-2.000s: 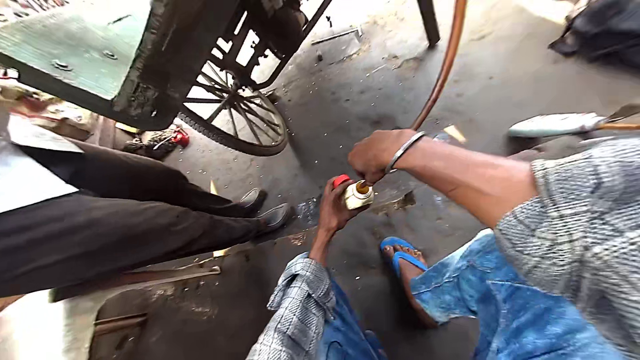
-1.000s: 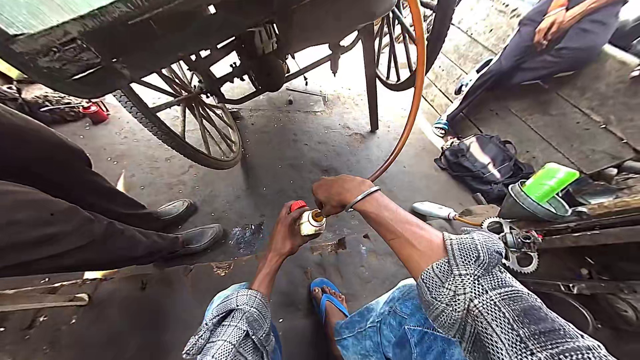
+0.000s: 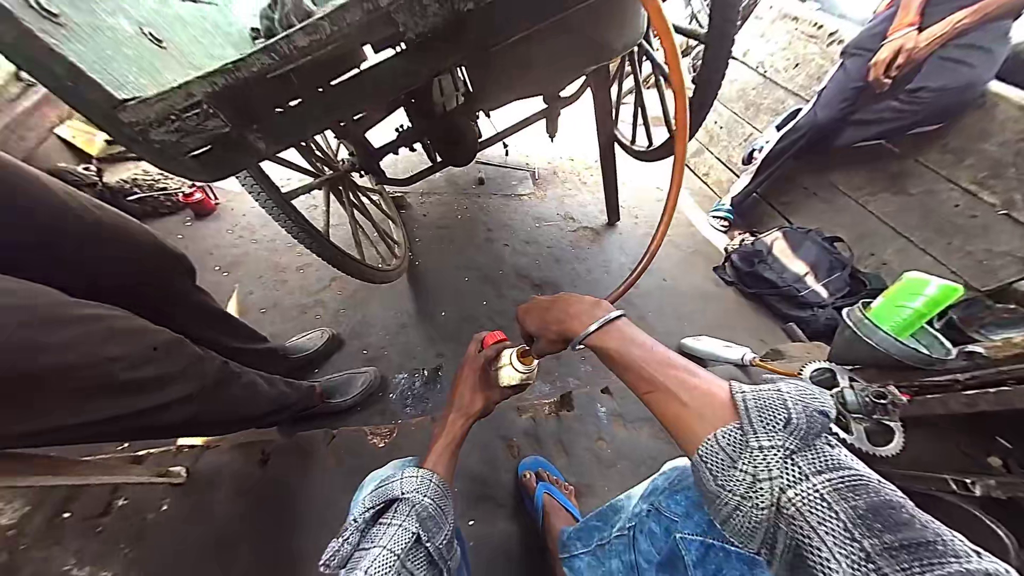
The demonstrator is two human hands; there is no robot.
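Observation:
In my left hand (image 3: 478, 382) I hold a small whitish open-mouthed bottle (image 3: 517, 366), together with its red cap (image 3: 494, 339). My right hand (image 3: 558, 322), with a metal bangle at the wrist, grips the lower end of an orange-brown hose (image 3: 670, 180) right beside the bottle's mouth. Something brownish shows at that mouth; whether the hose end sits inside, my fingers hide. The hose curves up from my hand and leaves the view at the top.
A cart (image 3: 264, 88) with spoked wheels stands ahead. A person's dark trousers (image 3: 120, 320) are at left; another person sits at upper right. A black bag (image 3: 788, 272), a grey bucket (image 3: 888, 340) holding a green container, and a chainring crank (image 3: 864, 408) lie at right. A red can (image 3: 199, 200) is at far left.
The view has swung to the right, bringing the bag, bucket and seated person into sight. Both hands stay together at the bottle's mouth.

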